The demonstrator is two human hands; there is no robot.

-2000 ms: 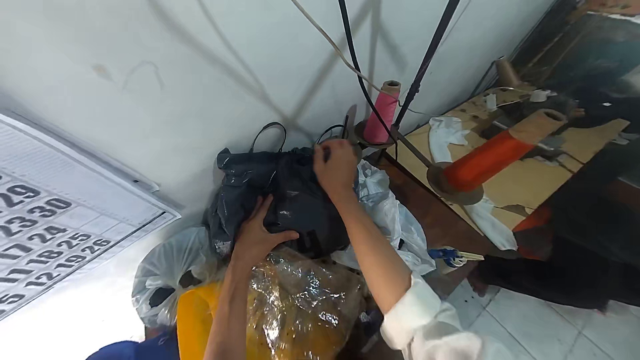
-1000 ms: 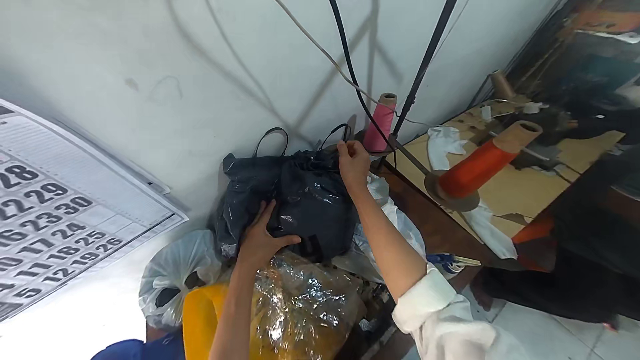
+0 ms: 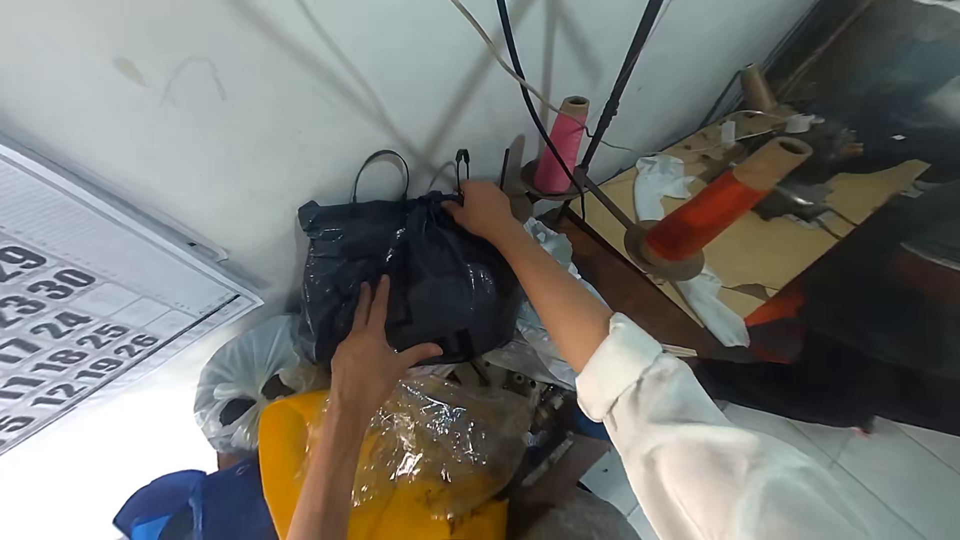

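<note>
A shiny dark plastic bag [image 3: 450,300] with thin loop handles leans against the white wall. Flat against its front, fingers spread, lies my left hand [image 3: 373,356]. My right hand [image 3: 480,210] has its fingers closed on the gathered top edge of the bag, near the right handle. Below, crumpled clear plastic [image 3: 435,442] partly covers a yellow item [image 3: 289,427].
Cones of pink thread [image 3: 562,150] and orange thread [image 3: 705,214] stand on a rack at the right. Behind them is a worktable [image 3: 615,277]. A wall calendar [image 3: 150,292], a translucent white bag [image 3: 225,367] and a blue item [image 3: 232,502] are at the left.
My right hand has shifted along the top of the dark bag, and the right handle now shows upright beside it. My left hand stays on the bag's front.
</note>
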